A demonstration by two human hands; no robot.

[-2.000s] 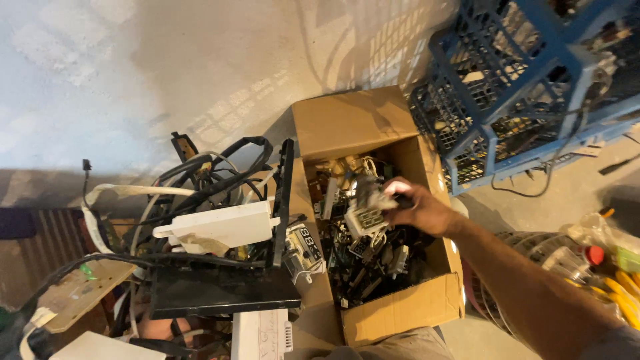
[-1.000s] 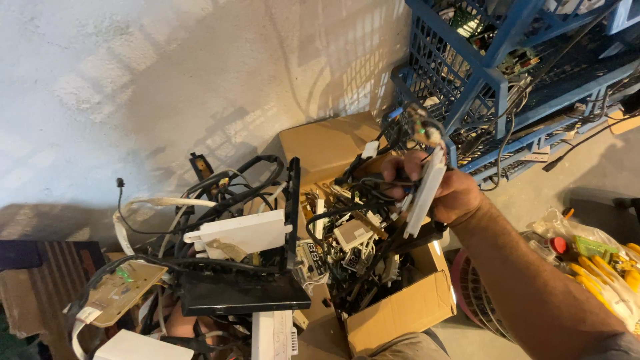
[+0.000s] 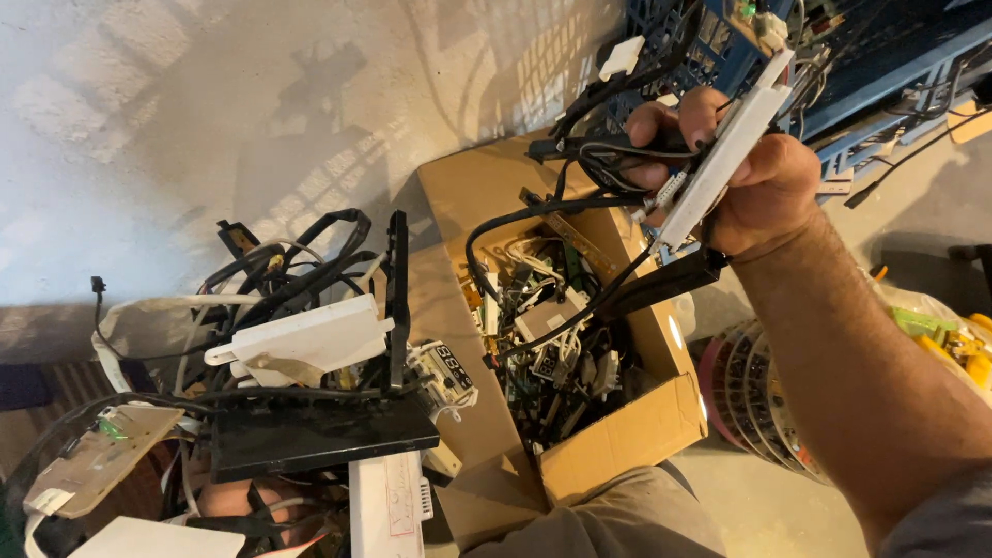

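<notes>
My right hand [image 3: 744, 167] grips a bundle of electronic parts above the open cardboard box [image 3: 620, 453]: a long white plastic strip [image 3: 725, 159], black cables [image 3: 542, 205] and small boards. My left hand [image 3: 248, 500], low on the left and partly hidden, is closed around cables beneath a pile of parts. That pile includes a white plastic piece [image 3: 310, 341], a flat black panel [image 3: 325, 434], a brown circuit board [image 3: 105, 457], a white case [image 3: 385, 504] bearing writing, and a small digit display board [image 3: 446, 372]. Inside the box lie mixed circuit boards [image 3: 542, 314] and wires.
A plastered wall [image 3: 232, 116] rises behind. Blue plastic crates [image 3: 868, 101] holding electronic parts stand at the upper right. A round slatted basket [image 3: 756, 391] is right of the box, beside a bag with yellow and green items [image 3: 930, 329]. My trousered leg [image 3: 620, 519] is against the box.
My right hand has come up out of the box area with a strip and cables, where two seconds ago it held a small pale part over the box. The left hand remains under the pile.
</notes>
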